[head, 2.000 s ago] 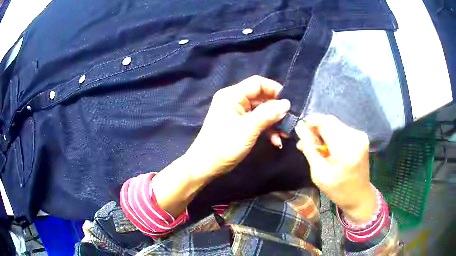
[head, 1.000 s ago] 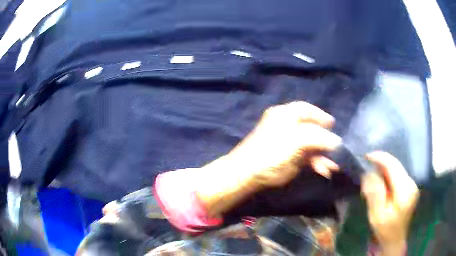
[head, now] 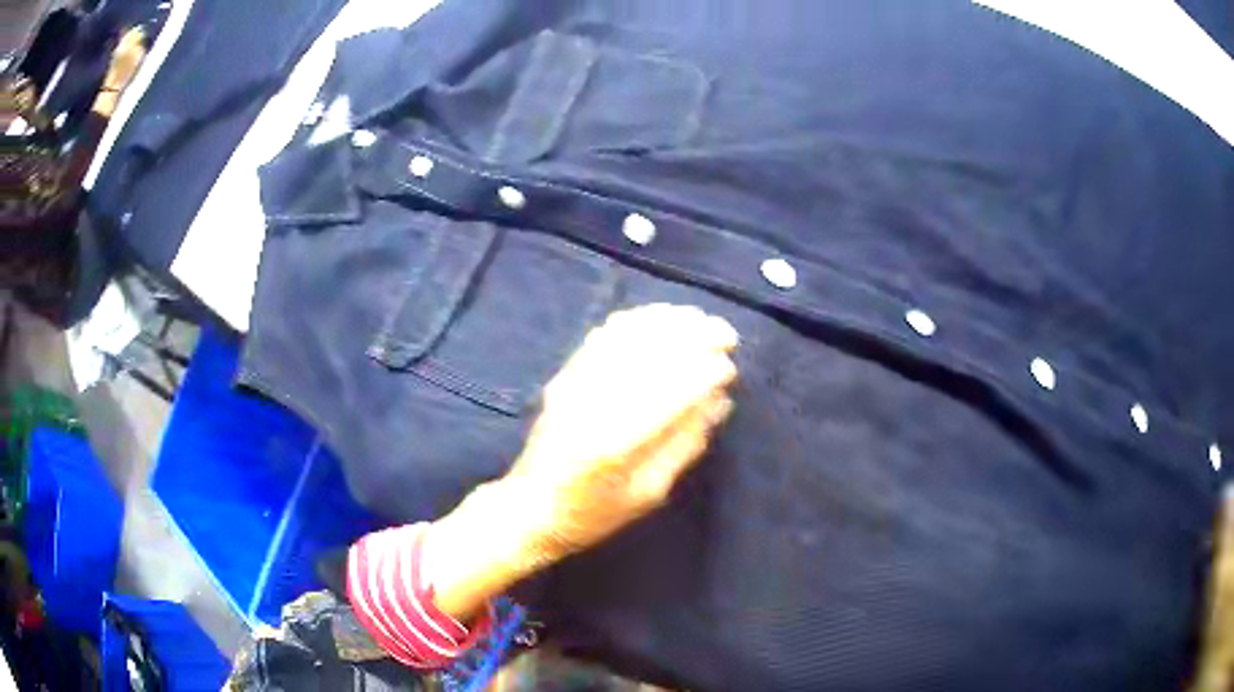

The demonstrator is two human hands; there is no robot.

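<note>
The dark navy denim dress (head: 839, 446) lies spread face up across the table. Its button placket (head: 711, 257) runs from the collar (head: 309, 189) at upper left to the right edge, with a row of silver-white buttons (head: 778, 273). Two chest pockets show, one (head: 501, 318) on the near side of the placket, one (head: 643, 97) beyond it. My left hand (head: 629, 406) rests on the dress just right of the near pocket, fingers bunched; whether it pinches cloth is unclear. Only a blurred skin-toned sliver shows at the lower right edge; my right hand cannot be made out.
Blue crates (head: 223, 473) stand below the table edge at left, with more blue ones (head: 68, 521) farther left. White table top (head: 223, 243) shows beside the collar. Another dark garment (head: 203, 129) lies at upper left. Part of a person's hand shows at the far upper left.
The view has swung toward the collar end, bringing the pockets and collar in. My left hand has left the hem strip and lies on the dress body. My right hand has gone toward the right edge.
</note>
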